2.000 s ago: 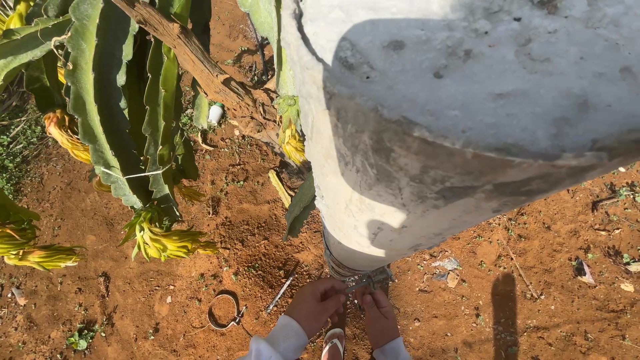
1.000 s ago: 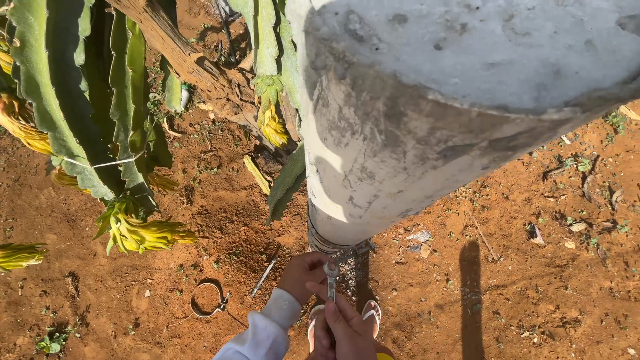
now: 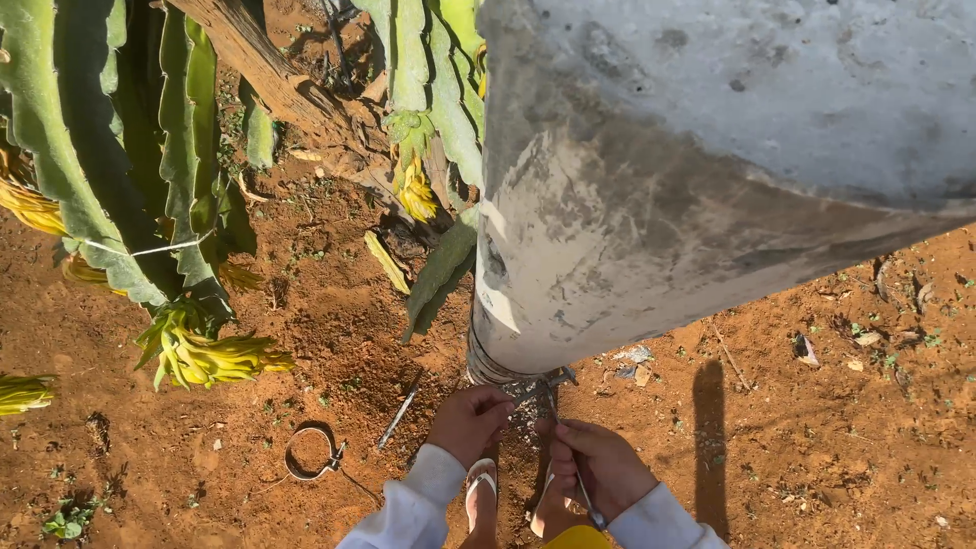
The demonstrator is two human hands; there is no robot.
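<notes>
A pale concrete post (image 3: 579, 252) fills the upper right, with dark wire or banding (image 3: 488, 366) wound around its lower part. My right hand (image 3: 598, 465) grips a slim metal wrench (image 3: 583, 488), whose upper end meets a small metal bolt or clamp piece (image 3: 560, 377) beside the post. My left hand (image 3: 473, 423) pinches at the left end of that same piece, thumb and forefinger together. What lies between those fingers is partly hidden. On the soil to the left lie a round metal hose clamp (image 3: 309, 476) and a thin metal rod or tool (image 3: 398, 415).
Dragon fruit stems (image 3: 46, 137) with yellow withered flowers (image 3: 206, 358) hang at the left, tied by a white string (image 3: 145, 250). A woody trunk (image 3: 267, 69) crosses the upper left. My feet in white flip-flops (image 3: 482, 484) stand on reddish soil below my hands.
The wrench, upright between my hands one second ago, now slants from my right hand up to the piece at the post. My hands have moved apart.
</notes>
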